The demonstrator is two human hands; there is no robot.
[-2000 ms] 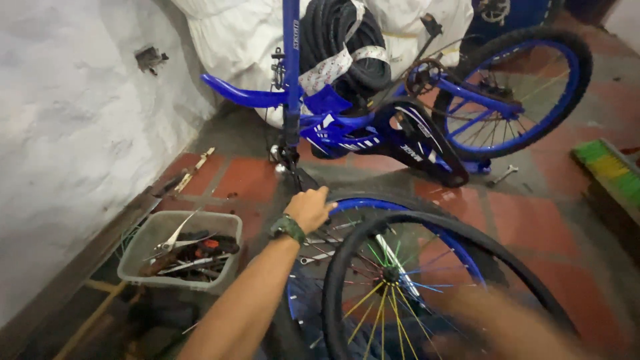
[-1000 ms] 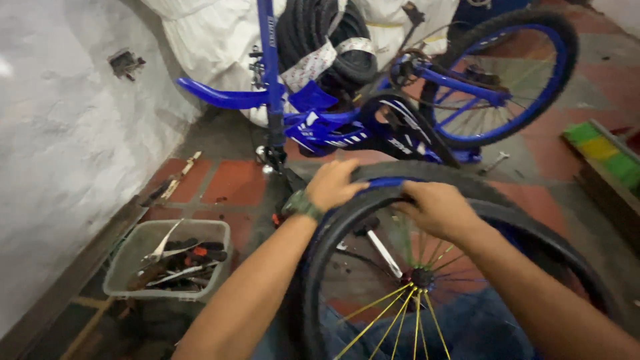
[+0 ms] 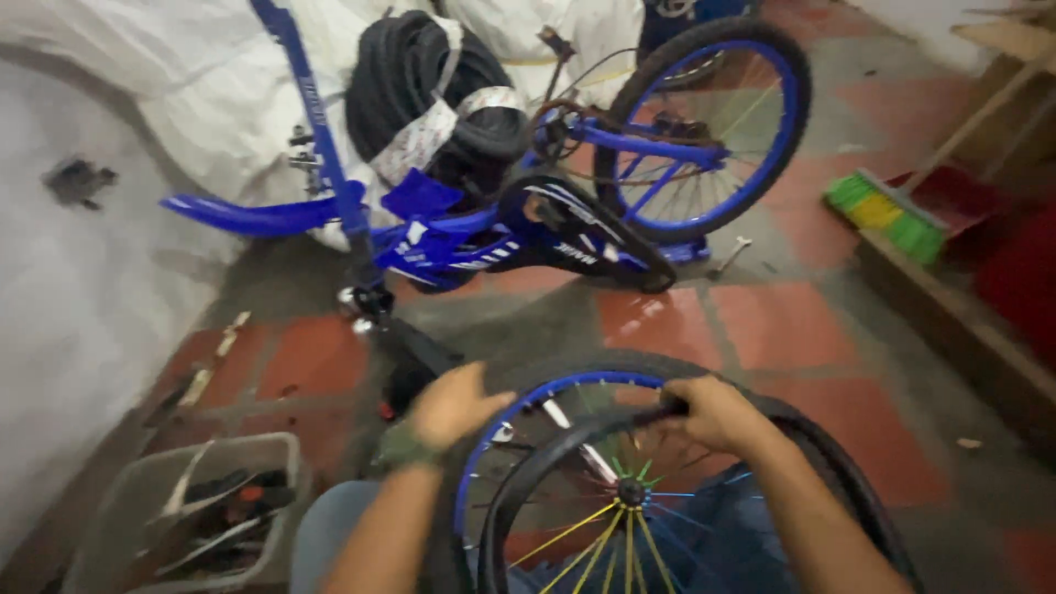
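A bicycle wheel with a blue rim (image 3: 577,381) and coloured spokes stands before my knees. Over its near side hangs a black rubber ring (image 3: 516,495), an inner tube or tyre; which one I cannot tell. My right hand (image 3: 714,412) is closed on this ring at the top, close to the blue rim. My left hand (image 3: 454,404), blurred, lies at the wheel's upper left, its thumb and fingers apart and nothing seen in them. Beyond the wheel, a blue bicycle frame (image 3: 330,157) without its front wheel leans over, its rear wheel (image 3: 788,124) still fitted.
At lower left is a clear plastic bin (image 3: 289,462) of tools. Coiled black tyres (image 3: 388,74) rest against white sacks (image 3: 206,74). A wrench (image 3: 730,257) lies on the tiled floor. To the right are a green and yellow broom (image 3: 883,214) and a wooden beam (image 3: 949,330).
A second ago both hands were close together on the top of the wheel; now they are farther apart. The black ring's top edge has come into my right hand, lower than the rim.
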